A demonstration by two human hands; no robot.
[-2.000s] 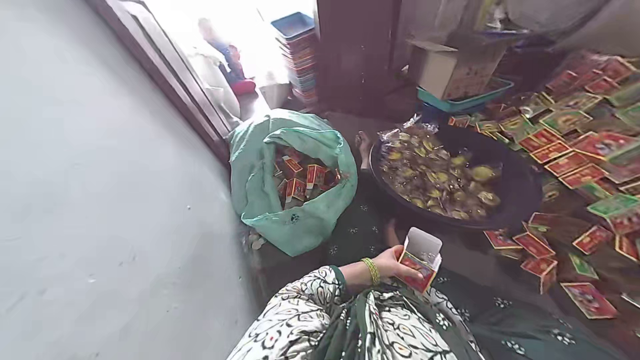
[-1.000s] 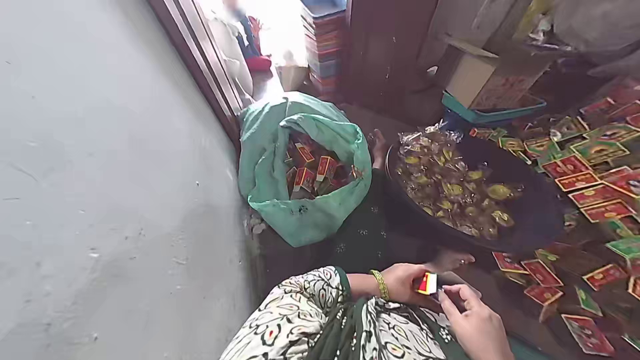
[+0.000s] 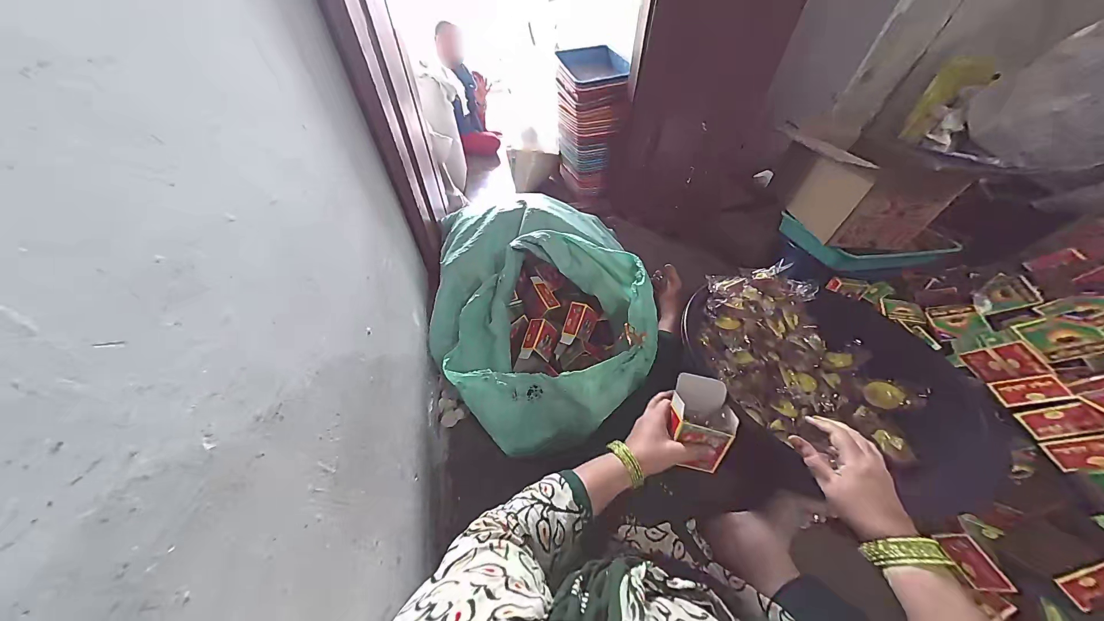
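Observation:
My left hand (image 3: 660,438) grips a small red and yellow cardboard box (image 3: 705,440), its white-lined flap standing up and its top open. Over the near edge of a wide dark basin (image 3: 940,431), my right hand (image 3: 854,474) has its fingers apart, close to a heap of clear-wrapped pieces with yellow-green parts (image 3: 776,354). I cannot see anything held in it. Left of the basin stands a green cloth sack (image 3: 526,410), its mouth wide, with several red and yellow boxes (image 3: 578,321) inside.
Flat red and green printed cartons (image 3: 1026,388) lie spread at the right. Behind the basin a cardboard box (image 3: 897,207) sits in a teal tray (image 3: 871,259). A pale wall (image 3: 216,345) bounds the left. Stacked baskets (image 3: 593,121) and a seated person (image 3: 466,95) are at the doorway.
One second ago both hands were together at a small box near my lap. Now my right hand has moved away to the basin, while my left hand holds a box with its flap up.

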